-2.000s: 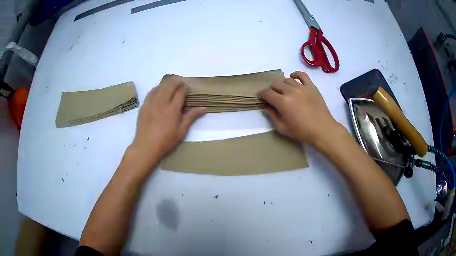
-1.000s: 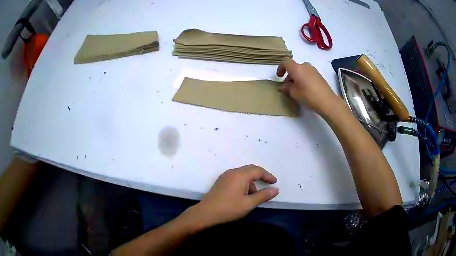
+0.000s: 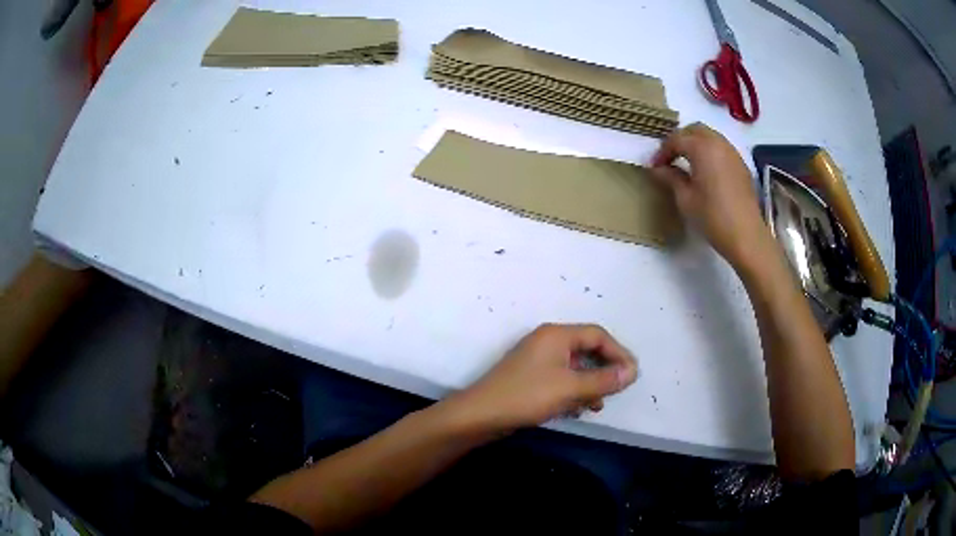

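Observation:
A khaki fabric piece (image 3: 545, 188) lies flat on the white table, its lower edge showing more than one layer. My right hand (image 3: 716, 194) is at its right end, thumb and forefinger close together by the upper corner; whether they pinch the cloth is not clear. My left hand (image 3: 561, 372) is near the table's front edge, below the piece, with fingers curled and thumb against them; nothing shows in it. A thick stack of khaki pieces (image 3: 556, 79) lies just beyond the single piece. A smaller khaki stack (image 3: 304, 40) lies at the far left.
A steam iron (image 3: 802, 225) with a yellow-orange handle rests on a dark pad (image 3: 781, 157) at the right, hoses trailing off its rear. Red-handled scissors (image 3: 731, 84) lie at the far right. The table (image 3: 262, 230) has a grey stain. Another person's forearm (image 3: 37, 304) shows at the left.
Both hands were at the thick stack; my left hand has come back to the front edge and its fingers have closed. My right hand has moved to the single piece's right end. The view has shifted.

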